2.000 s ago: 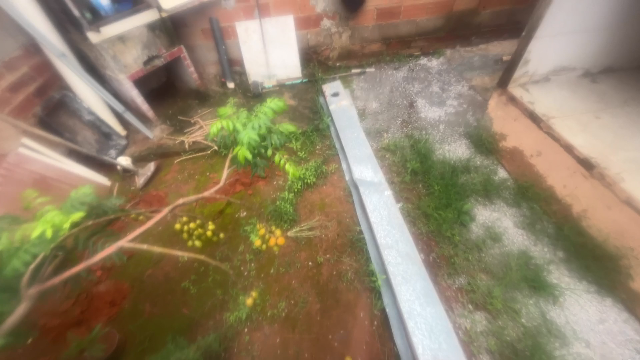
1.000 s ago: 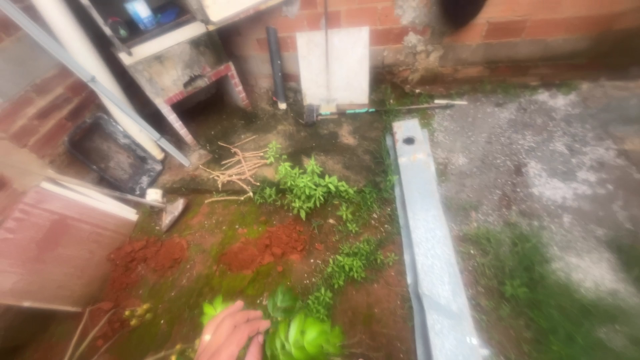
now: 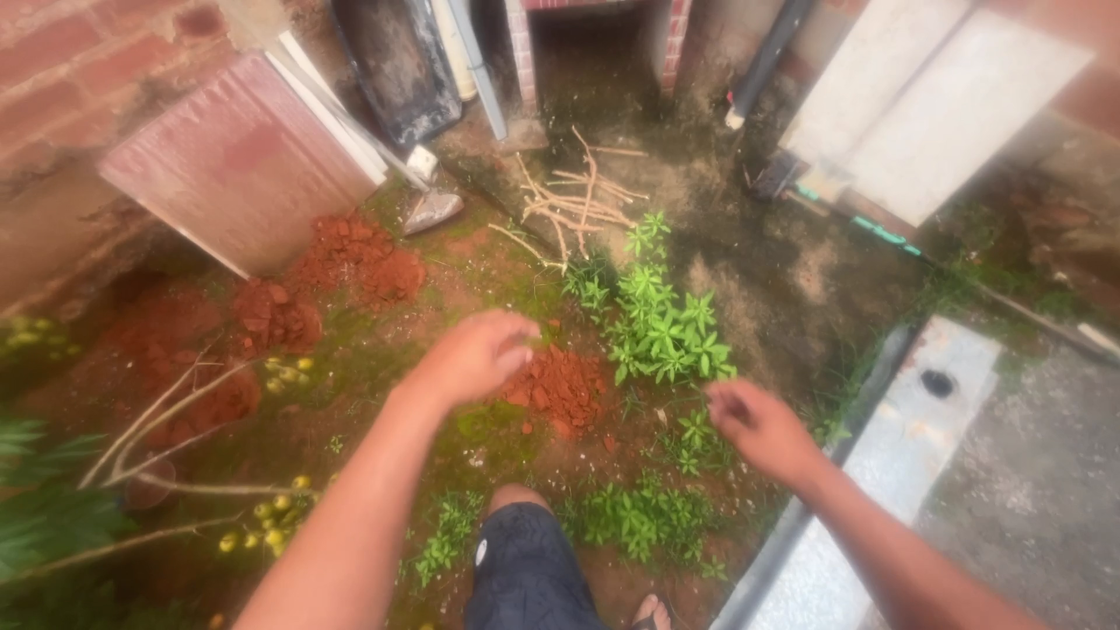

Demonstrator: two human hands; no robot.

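Note:
My left hand (image 3: 479, 354) is stretched forward in the middle of the view, its fingers loosely curved and holding nothing that I can see. Beneath it lies a heap of red soil (image 3: 564, 389). My right hand (image 3: 757, 429) hangs to the right with its fingers curled inward; whether anything small is inside them is not visible. Just beyond it grows a leafy green plant (image 3: 661, 328). A pile of cut sticks (image 3: 582, 206) lies on the ground farther off.
A long metal beam (image 3: 901, 437) runs along the right. Branches (image 3: 175, 407) with yellow fruits (image 3: 276, 516) reach in from the left. A reddish panel (image 3: 254, 166), a black tub (image 3: 398, 66) and white boards (image 3: 932, 105) lean at the back. A tool with a metal blade (image 3: 430, 213) rests nearby.
Both hands and forearms now show; a second ago only one hand was in view, low beside bright green leaves. The view has swung left and nearer to the sticks.

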